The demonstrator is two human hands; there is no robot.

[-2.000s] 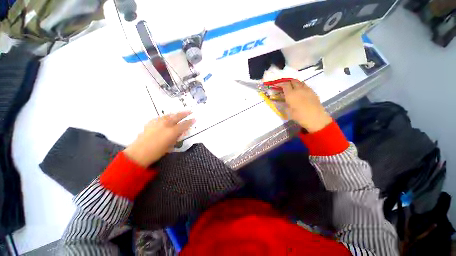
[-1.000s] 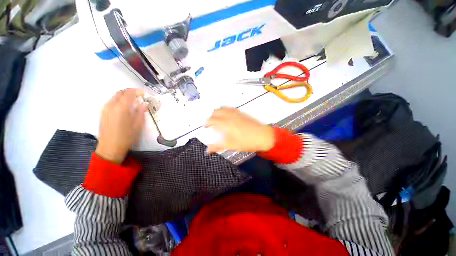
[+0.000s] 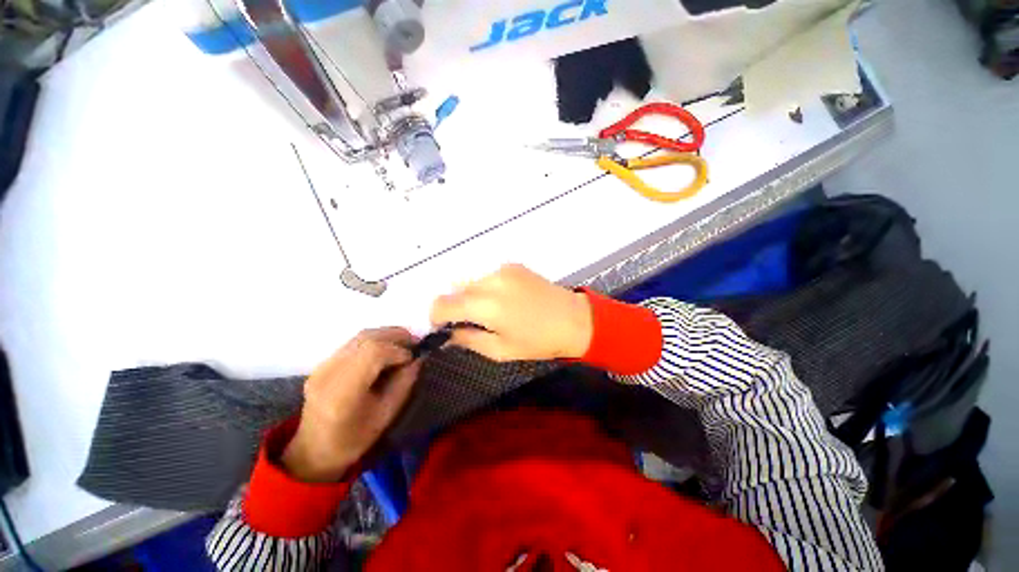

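A dark checked fabric panel [image 3: 168,436] lies across the table's front edge, its left end flat on the white top and its middle hanging toward my lap. My left hand [image 3: 355,391] and my right hand [image 3: 508,316] are close together at the panel's upper edge, both pinching a small dark folded part of it between the fingertips. Scissors with one red and one yellow handle [image 3: 654,179] lie on the table, blades pointing left, touched by neither hand.
The sewing machine's presser foot area [image 3: 391,162] is beyond my hands. A black scrap [image 3: 598,80] and a cream paper piece [image 3: 802,73] lie behind the scissors. A dark cloth heap [image 3: 872,324] and blue bin [image 3: 726,263] are at the right, below the table edge.
Both hands have moved from the machine bed to the fabric's edge and taken hold of it. My right hand let go of the scissors earlier. The fabric's edge is drawn together between them.
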